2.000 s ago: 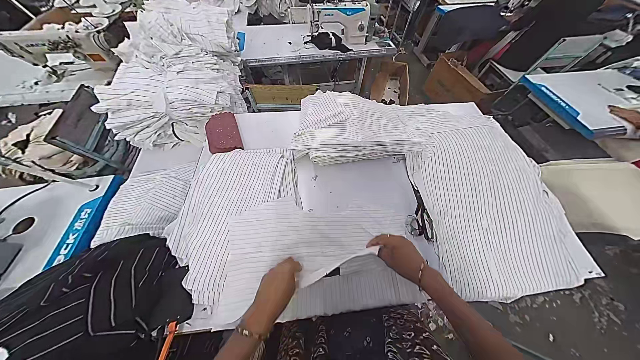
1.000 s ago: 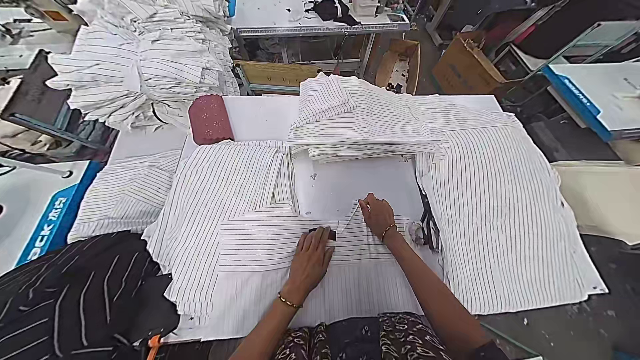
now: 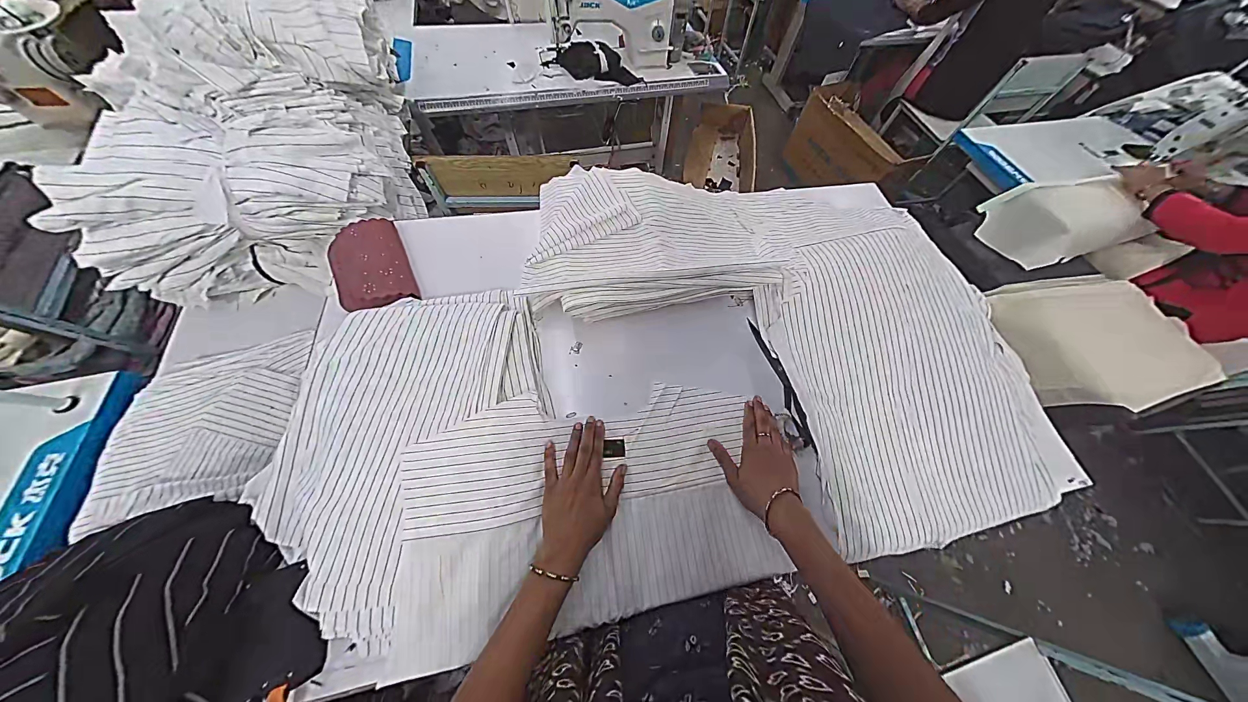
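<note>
A white striped garment piece lies flat on the white table close to my body. My left hand rests on it with fingers spread, beside a small dark label. To the right, my right hand lies on the cloth's right part, fingers spread, holding nothing. Black scissors lie just beyond that hand, their handles partly hidden. Stacks of striped pieces surround the work: a left stack, a far folded stack and a right stack.
A dark red patterned case sits at the back left, near a tall bundle of striped cloth. Black striped fabric lies at lower left. A sewing machine and cardboard boxes stand beyond. At right, a person in red sleeves handles fabric.
Two seconds ago both hands held up the cloth's edge; now it lies flat under them. Since one second ago, my right hand has moved right and come down flat. The person in red has come into view.
</note>
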